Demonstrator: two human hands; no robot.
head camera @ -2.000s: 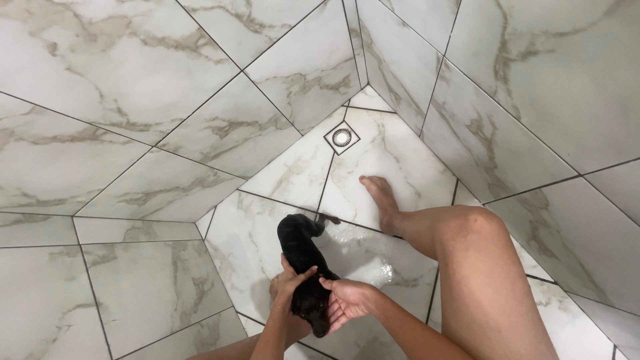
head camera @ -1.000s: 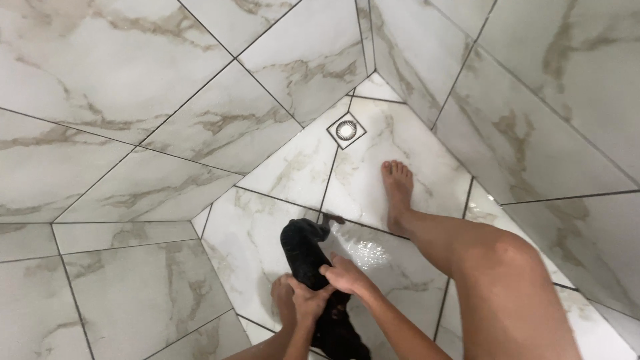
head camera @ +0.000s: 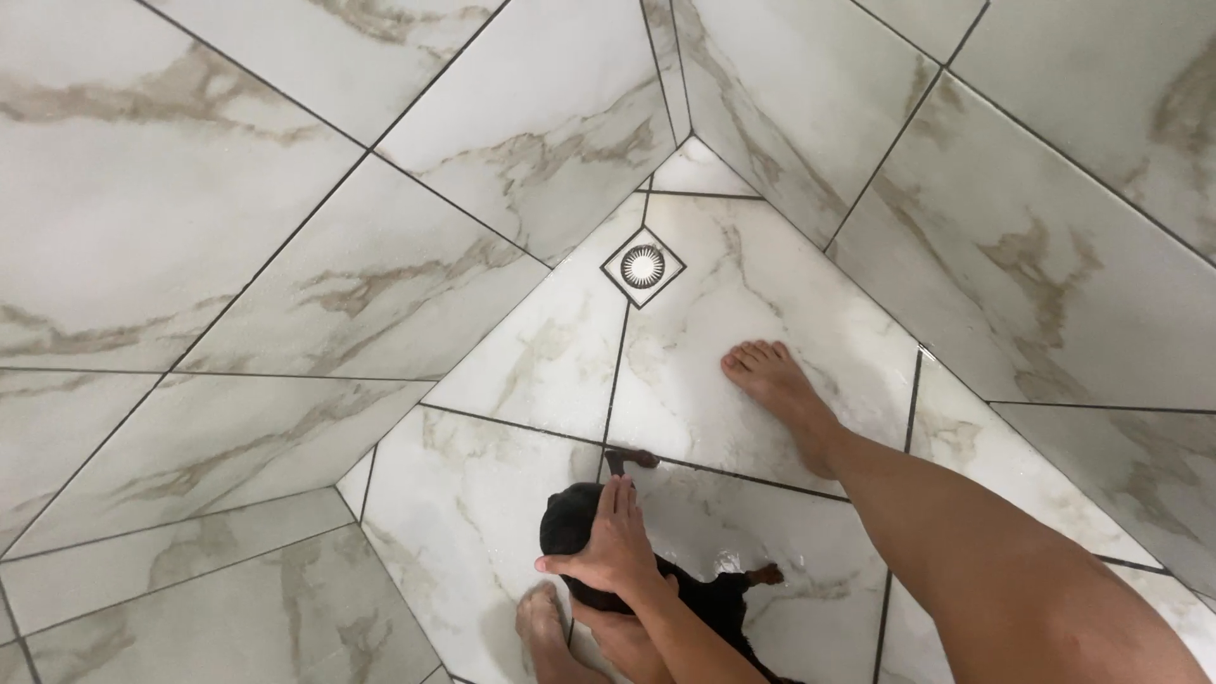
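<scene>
A small black dog with brown paws (head camera: pixel 717 603) is low in the head view, on the wet tiled floor between my legs. Its rounded black rear end points up the view, and one hind leg stretches toward the drain. Over the dog's back and rump lies my right hand (head camera: pixel 617 541), thumb out to the left and fingers together. Lower down, my left hand (head camera: pixel 622 636) is against the dog's side, partly covered by the right forearm. The dog's head is not clearly visible.
A round metal floor drain (head camera: pixel 642 267) sits near the corner. My bare foot (head camera: pixel 774 380) rests right of centre, the other foot (head camera: pixel 543 617) beside the dog. Marble-patterned tile walls (head camera: pixel 456 199) rise on both sides, and the floor tiles (head camera: pixel 513 380) look wet.
One hand has moved up the dog's body to its rump. A brown-pawed leg now sticks out to the right on the floor.
</scene>
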